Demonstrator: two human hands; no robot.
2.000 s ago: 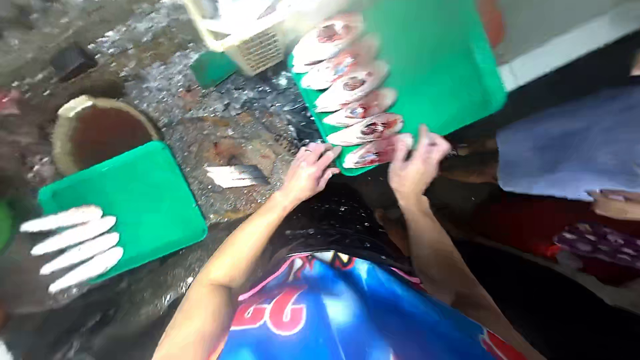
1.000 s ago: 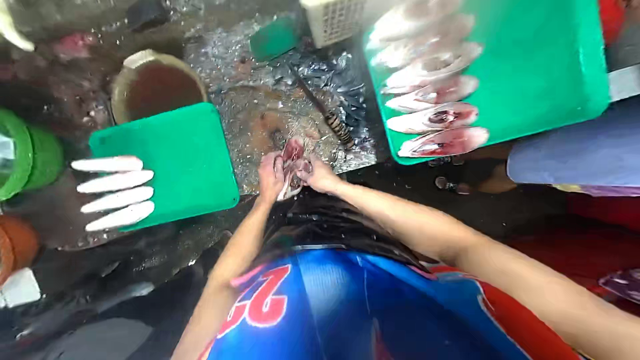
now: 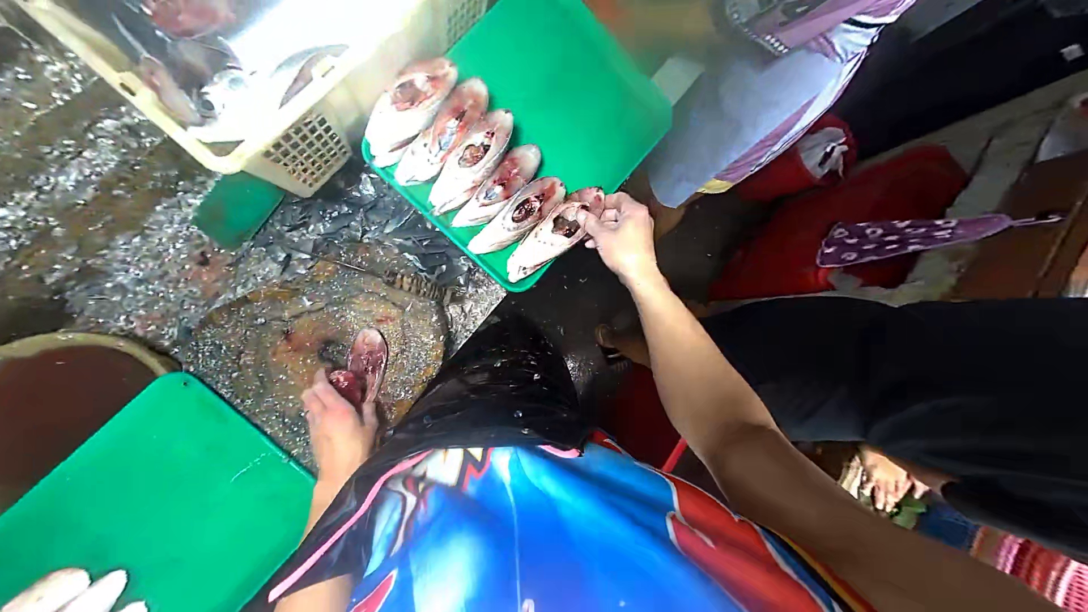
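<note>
My left hand (image 3: pixel 337 416) is over the round wooden chopping block (image 3: pixel 255 340), fingers around a reddish cut piece of fish (image 3: pixel 369 361). My right hand (image 3: pixel 625 234) pinches the upper end of the nearest fish piece (image 3: pixel 548 242) in a row of several pale, opened fish pieces on the green tray (image 3: pixel 586 93). These lie side by side along that tray's left edge, their cut, bloody insides facing up. A second green tray (image 3: pixel 170 484), at the lower left, holds pale fish pieces (image 3: pixel 64 592), partly out of view. A knife's wrapped handle (image 3: pixel 416 285) appears at the block's upper edge.
A cream plastic basket (image 3: pixel 297 153) with fish stands at the upper left, beside a small green board (image 3: pixel 238 208). Scales and dark scraps cover the wet surface. A round container of dark red liquid (image 3: pixel 68 408) is at left. A person in dark clothing (image 3: pixel 892 374) is at right.
My hands, together at the block one second ago, are now apart; the right has moved to the row on the green tray. The view has shifted and turned. A person in dark clothing now shows at right.
</note>
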